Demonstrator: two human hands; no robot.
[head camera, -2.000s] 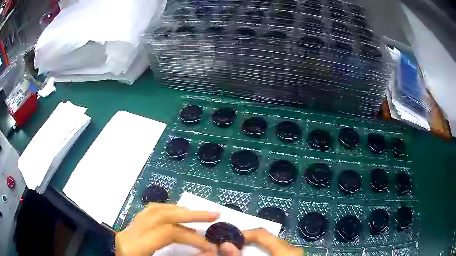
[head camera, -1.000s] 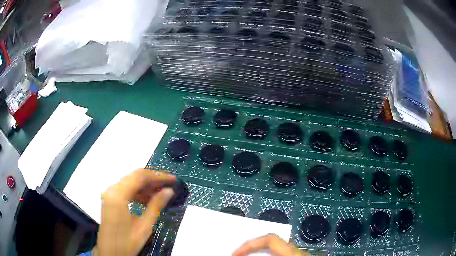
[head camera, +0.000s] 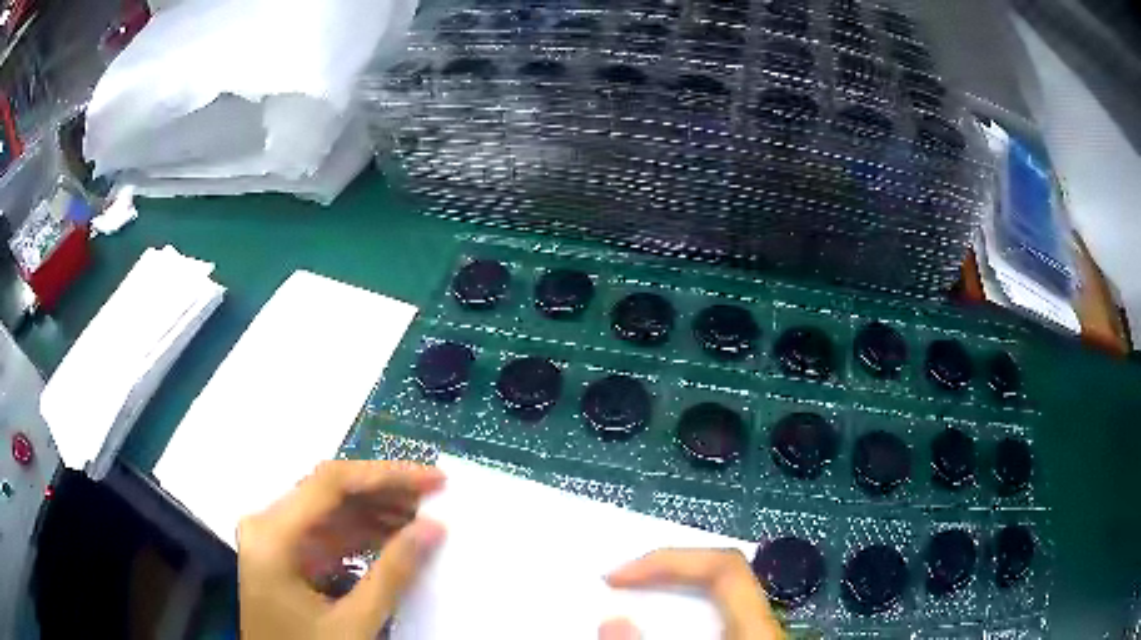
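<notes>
A white sheet lies over the front-left part of the clear blister tray and hides pockets there. My right hand holds the sheet, with fingers and thumb on its right part. My left hand is at the sheet's left edge, finger and thumb apart; a blurred dark patch shows below the palm, and whether it grips the sheet is unclear. Glossy round black parts sit in rows in the tray pockets.
A white sheet and stacked white sheets lie left of the tray. Stacked blister trays stand behind, with a white pile back left. A red box is far left; papers with a blue-covered pack lie right.
The round black part once held in both hands, then at my left hand, is no longer seen in either hand. The held sheet has moved up and now covers more of the tray.
</notes>
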